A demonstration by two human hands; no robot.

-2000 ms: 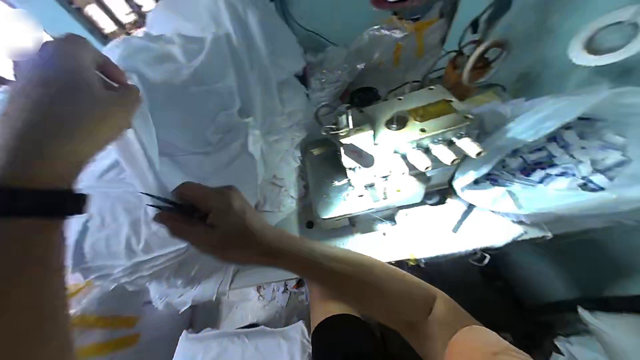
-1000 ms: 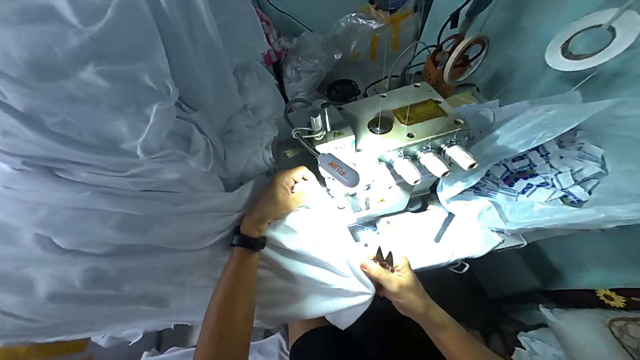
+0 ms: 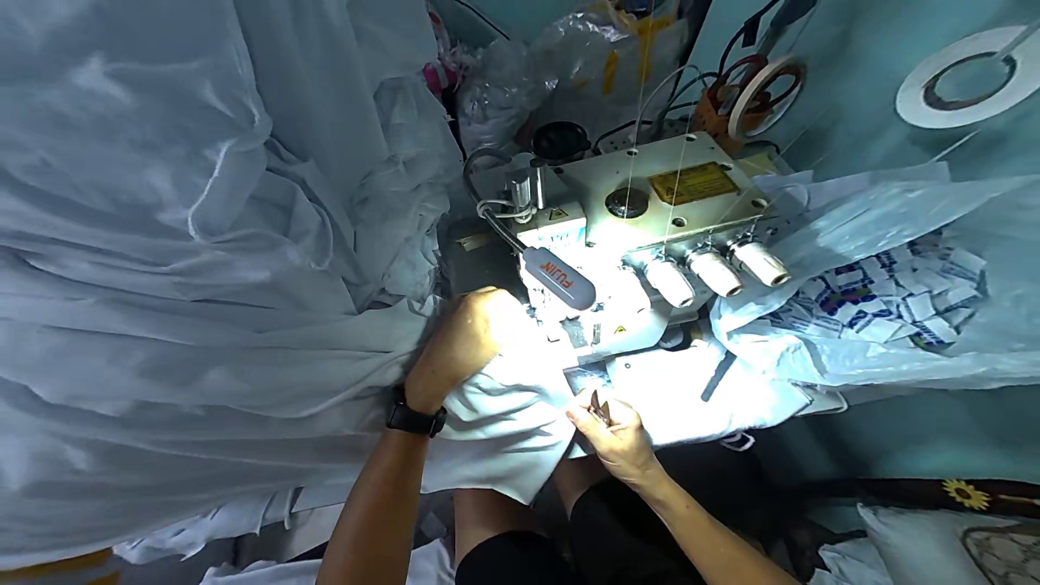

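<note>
An overlock sewing machine [image 3: 650, 203] stands ahead, with a lit lamp head [image 3: 559, 278] over its needle area. My left hand [image 3: 467, 337], with a black watch at its wrist, lies on white fabric [image 3: 496, 431] just left of the presser area; glare hides its fingertips. My right hand [image 3: 617, 439] is closed around small dark thread snips [image 3: 600, 408], points up, at the front edge of the machine. The fabric's right edge reaches close to the right fingers; whether they grip it cannot be told. The fabric drapes over my lap.
A large heap of white cloth [image 3: 162, 325] fills the left. At right lies a plastic bag [image 3: 812, 357] of small labels [image 3: 886, 301]. Behind the machine are an orange holder [image 3: 715, 118] with scissors, a tape roll [image 3: 743, 101] and clear plastic bags [image 3: 561, 73]. Another white roll [image 3: 914, 101] hangs at right.
Two seconds ago my left hand was raised at the far left and my right hand held the snips over the cloth. Both are now at the machine. The view has shifted.
</note>
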